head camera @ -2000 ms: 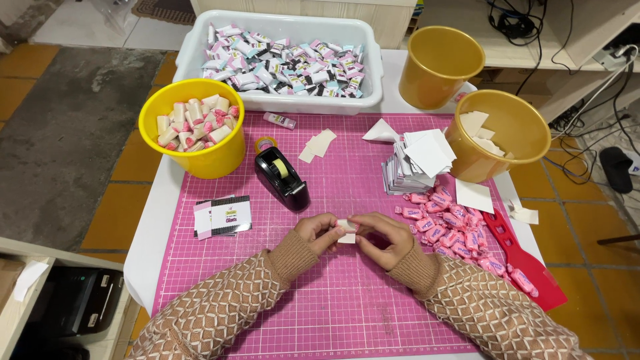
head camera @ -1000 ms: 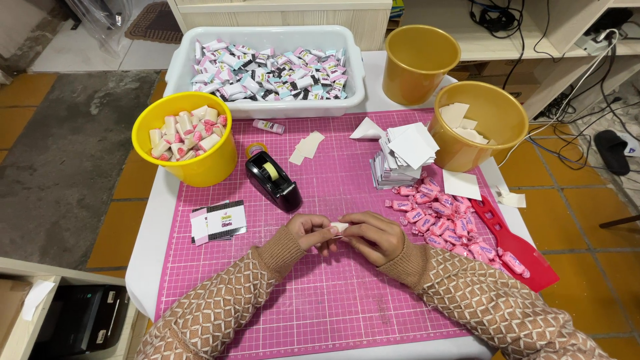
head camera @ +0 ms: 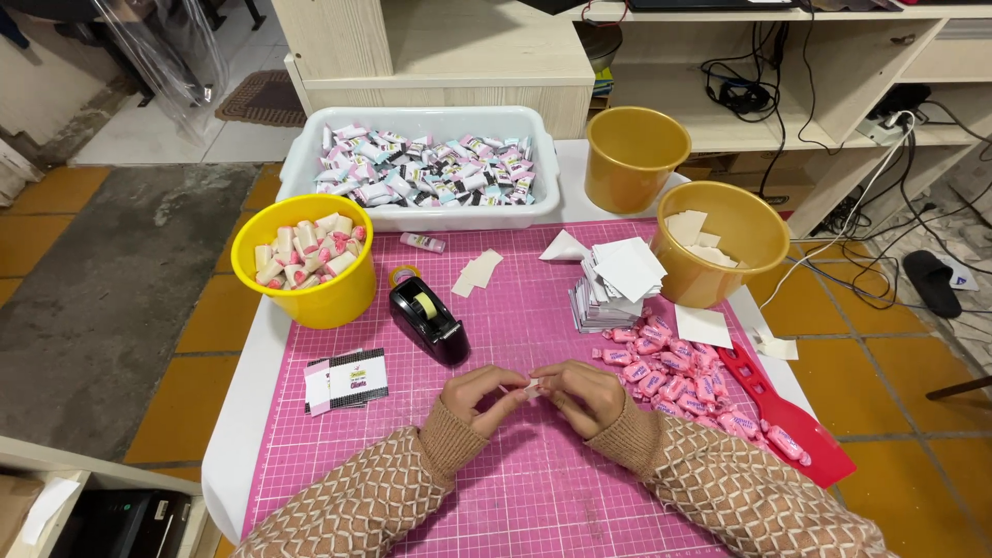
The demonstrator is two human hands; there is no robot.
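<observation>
My left hand (head camera: 482, 397) and my right hand (head camera: 581, 394) meet over a pink cutting mat (head camera: 496, 496), fingertips pinching a small whitish paper piece (head camera: 532, 389) between them. Just beyond stands a black tape dispenser (head camera: 430, 319). Pink wrapped candies (head camera: 682, 372) lie in a heap right of my right hand, beside a red plastic scoop (head camera: 802, 430). A stack of white paper squares (head camera: 620, 279) rises behind the heap. Printed cards (head camera: 346, 381) lie left of my left hand. Small cream paper strips (head camera: 477, 271) rest behind the dispenser.
A yellow bucket (head camera: 325, 298) of pale rolled pieces stands at left. Behind is a white plastic tub (head camera: 418, 217) full of small wrapped pieces. Two gold buckets stand at right, one looking empty (head camera: 632, 174), one with paper pieces (head camera: 690, 283). Cables (head camera: 744, 93) hang in the shelving.
Both hands stay together at the small paper piece, their fingers shifted slightly. It looked flatter two seconds ago. The view has shifted.
</observation>
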